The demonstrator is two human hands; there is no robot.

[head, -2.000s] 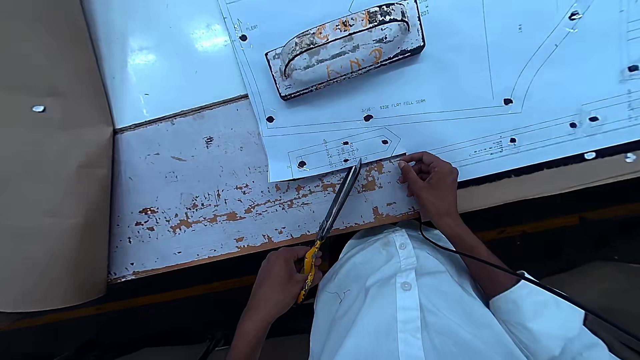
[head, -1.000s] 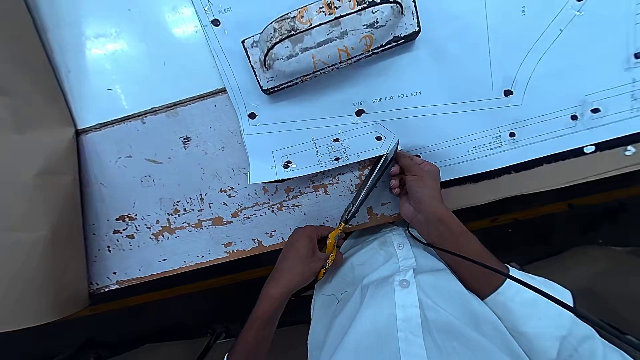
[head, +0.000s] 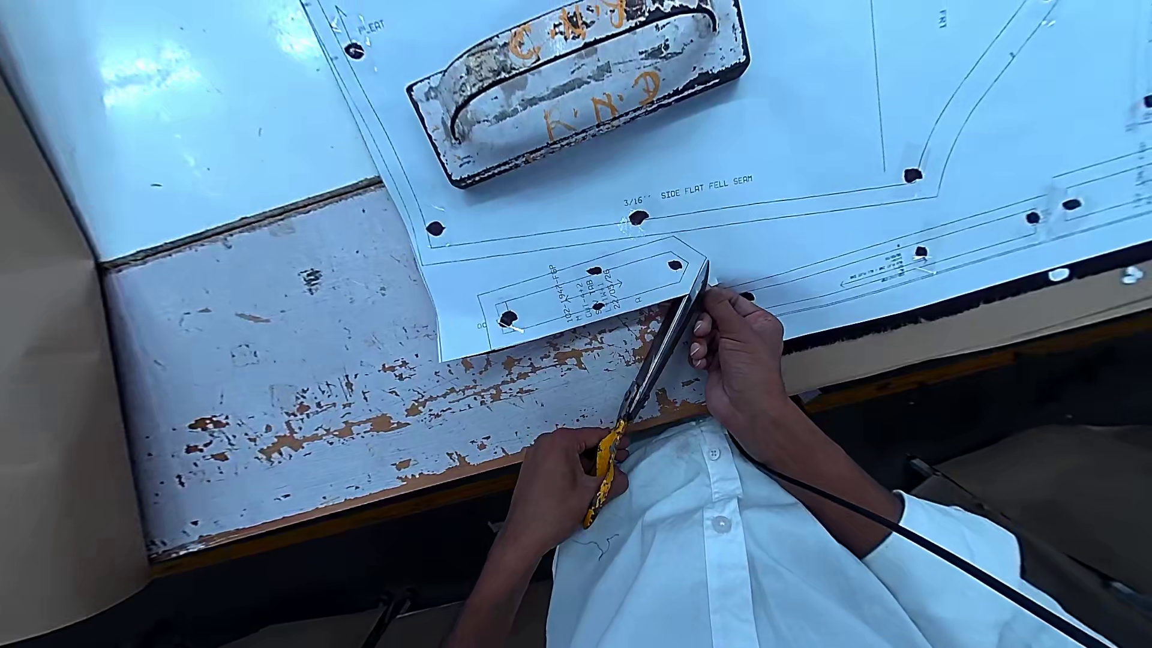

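My left hand point(head: 562, 490) grips the yellow-wrapped handles of long metal scissors point(head: 666, 346) below the table's front edge. The blades point up and right, their tips at the lower edge of a printed paper sewing pattern point(head: 792, 117), beside the pointed end of a small outlined piece. My right hand point(head: 742, 346) pinches the pattern's edge just right of the tips. The pattern carries drawn seam lines and several dark punched holes. A metal weight with a handle point(head: 576, 99) lies on it, its white paint chipped.
The worn, paint-chipped tabletop point(head: 315, 387) shows left of the scissors. Brown paper point(head: 54, 360) hangs along the far left. A black cable point(head: 909, 535) runs past my right forearm. Brown layers point(head: 909, 369) lie beneath the pattern's front edge.
The scissor tips have moved right along the paper's edge, from beside a hole to near my right hand. My left hand has moved along with them.
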